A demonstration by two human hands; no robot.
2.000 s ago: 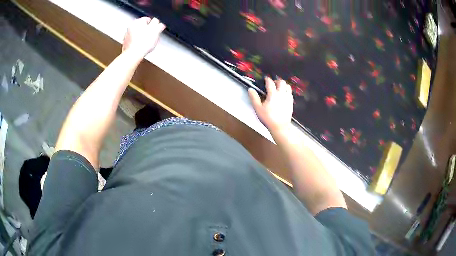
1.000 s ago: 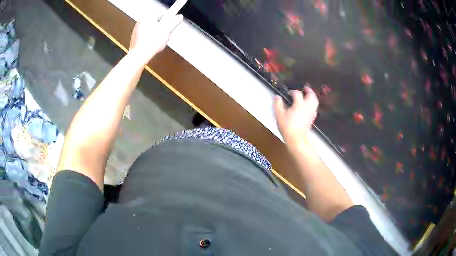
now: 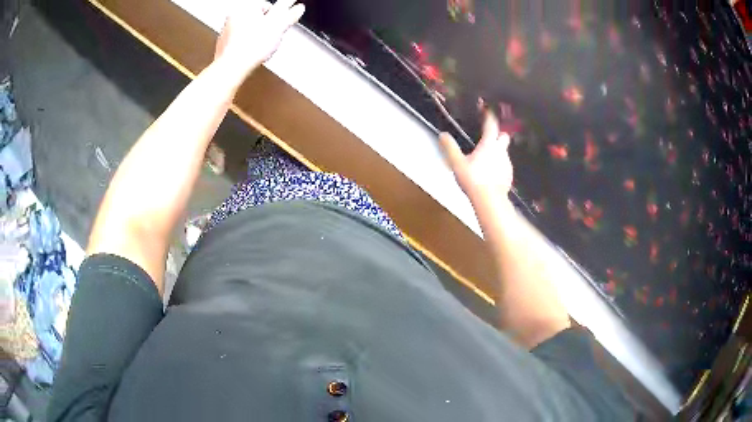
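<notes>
The black floral fabric ply (image 3: 577, 157) covers the table at the upper right, its near edge running diagonally beside the white underlay paper (image 3: 371, 124). My left hand (image 3: 257, 31) is at the top, over the paper near the fabric edge, fingers partly spread; whether it pinches the cloth cannot be seen clearly. My right hand (image 3: 486, 161) is over the fabric edge, thumb and fingers apart, fingertips blurred. A thin pale line lies on the cloth just above the right hand.
The brown table rim (image 3: 330, 136) with its yellow line runs diagonally in front of my body. A heap of blue and white printed fabric (image 3: 37, 272) lies at the far left on the grey floor (image 3: 70, 91). A yellow strip shows at the lower right.
The view has shifted along the table since the oldest frame, and the yellow blocks have left clear view. My right hand has opened wider. The fabric heap has come into view at the left.
</notes>
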